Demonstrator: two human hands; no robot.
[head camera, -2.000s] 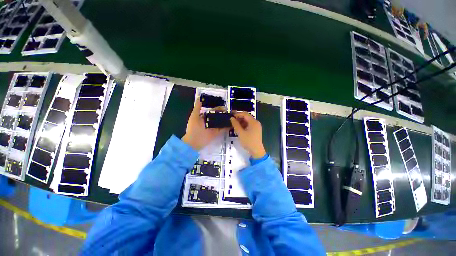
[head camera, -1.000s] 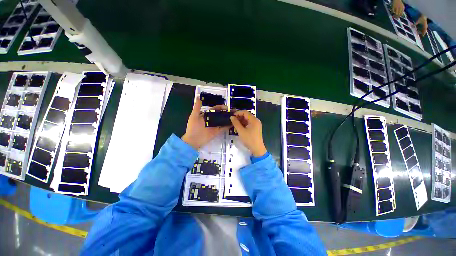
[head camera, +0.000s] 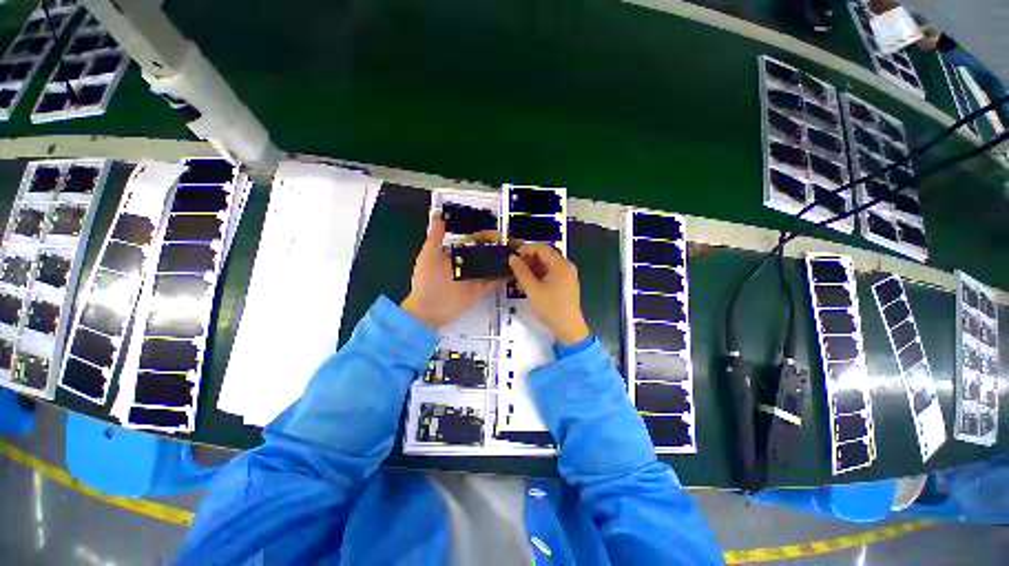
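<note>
A dark electronic module (head camera: 482, 262) with small gold spots is held above the work tray. My left hand (head camera: 438, 283) grips it from the left, with fingers behind it and the thumb at its left end. My right hand (head camera: 547, 290) has its fingertips on the module's right end. Below lies the white module tray (head camera: 412, 433), with dark modules showing in its upper and lower left pockets. A sticker sheet (head camera: 512, 381) lies over the tray's right side, with black pieces at its top and bare white liner below, partly hidden by my right hand and sleeve.
A white sheet stack (head camera: 297, 287) and more sticker sheets (head camera: 172, 343) lie left. Another sticker sheet (head camera: 661, 332) lies right, then a black corded device (head camera: 783, 415). Trays (head camera: 805, 138) sit on the green conveyor. A pale post (head camera: 205, 94) stands upper left. Part of a person shows top right.
My hands and the module stay nearly in place. The trays on the conveyor have shifted slightly left. At the top right, another person's hands have moved, and something white now shows there.
</note>
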